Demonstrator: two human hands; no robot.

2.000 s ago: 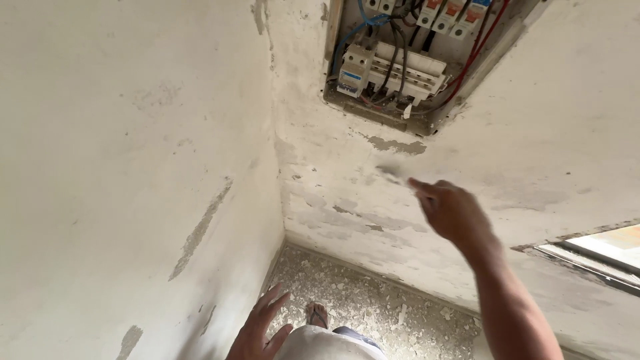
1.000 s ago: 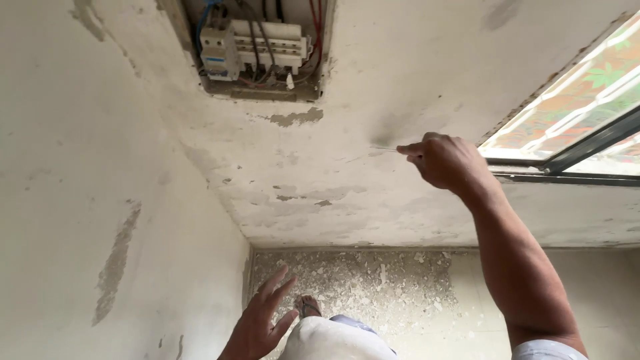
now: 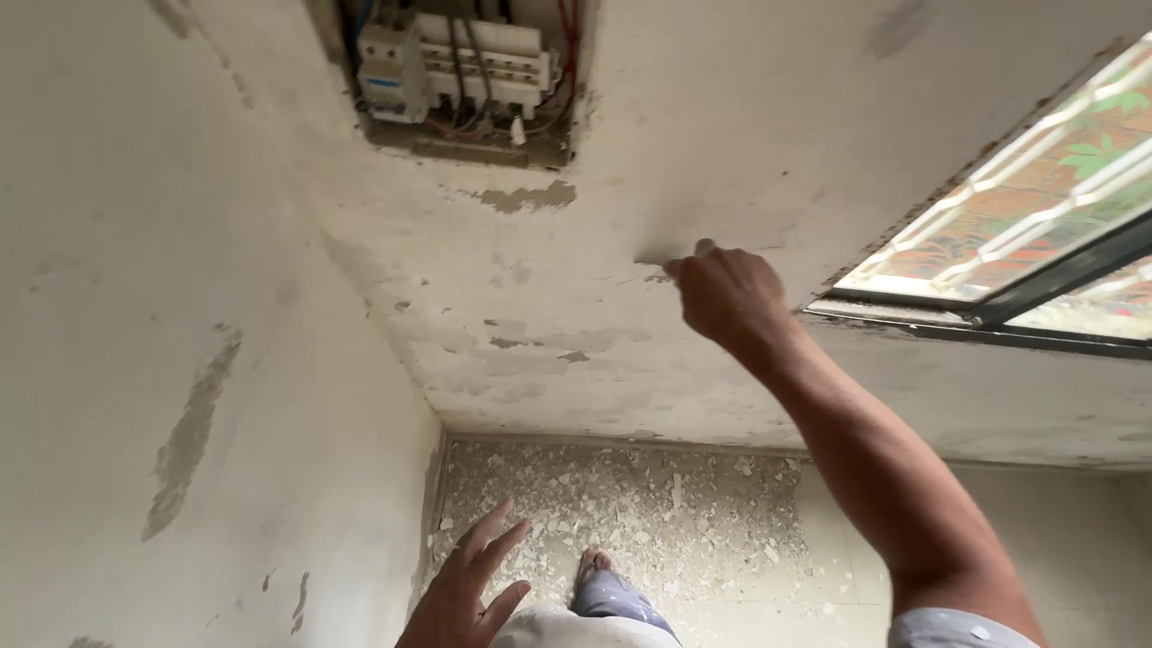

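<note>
My right hand [image 3: 729,292] is closed on a thin scraper [image 3: 652,260], mostly hidden by the fingers, its blade at the painted wall [image 3: 612,216] between the electrical box and the window. Bare grey patches [image 3: 526,196] show on that wall where paint is gone. My left hand [image 3: 472,576] hangs low near the left wall, fingers spread, holding nothing.
An open electrical box [image 3: 468,148] with breakers and loose wires is set in the wall above. A metal-framed window [image 3: 1035,310] with white bars lies at right. Paint flakes [image 3: 630,504] litter the floor around my foot [image 3: 594,560]. The left wall [image 3: 297,450] bears scraped patches.
My right hand with the scraper has moved right along the wall, from below the electrical box towards the window. The view has shifted right. My left hand stays low with fingers spread.
</note>
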